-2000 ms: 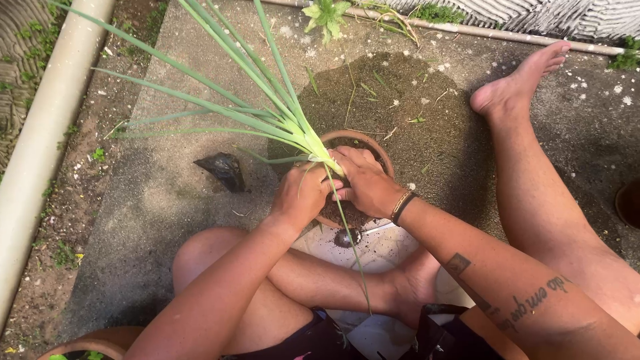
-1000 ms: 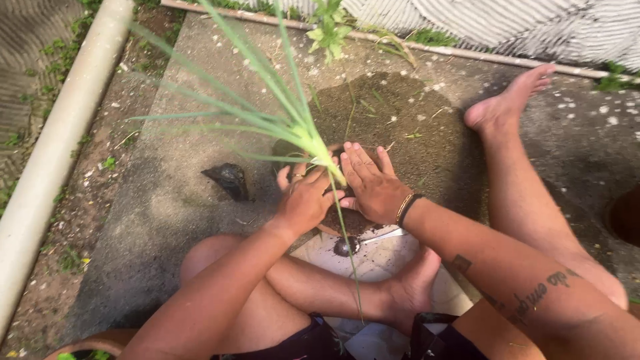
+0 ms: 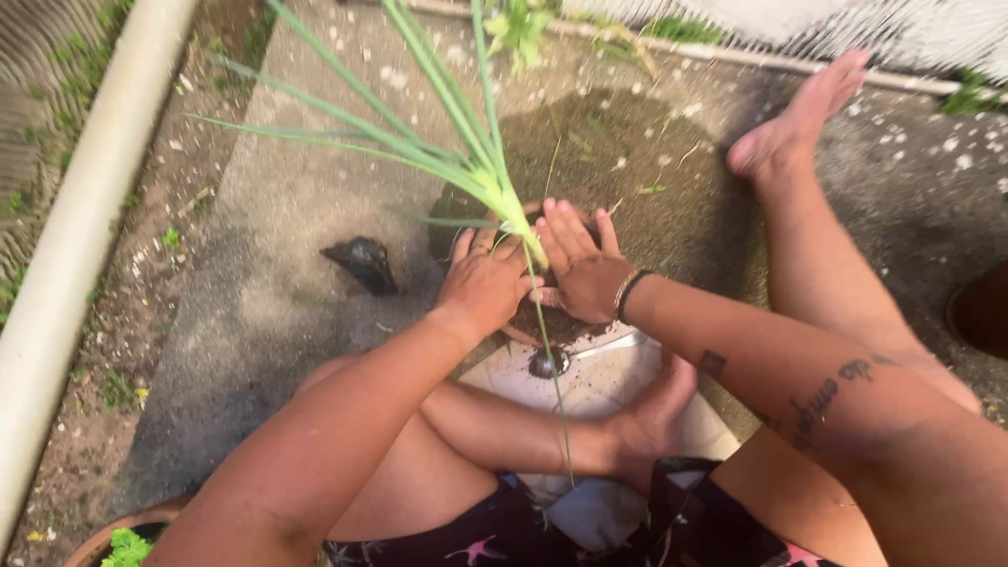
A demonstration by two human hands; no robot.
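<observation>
A green onion plant [image 3: 504, 197] with long leaves stands tilted in a round clay pot [image 3: 524, 335] of dark soil. My left hand [image 3: 488, 277] rests on the soil to the left of the pale stem, palm down, some fingers behind the leaves. On the other side of the stem, my right hand [image 3: 581, 272] lies flat on the soil with its fingers extended. Neither hand is closed around the stem. Just below the pot, a metal spoon [image 3: 606, 345] with soil in its bowl lies on a light tile [image 3: 606, 386].
A crumpled black plastic piece [image 3: 366, 264] lies on the concrete slab [image 3: 299, 181] at left. A pale pipe [image 3: 87, 205] runs along the left side. Another clay pot with leaves [image 3: 118, 535] is at bottom left, a dark round container [image 3: 980, 311] at right. My legs surround the tile.
Both hands were closed in around the stem's base two seconds ago. They now lie spread on the soil at either side of it, and the leaves have swung somewhat more upright.
</observation>
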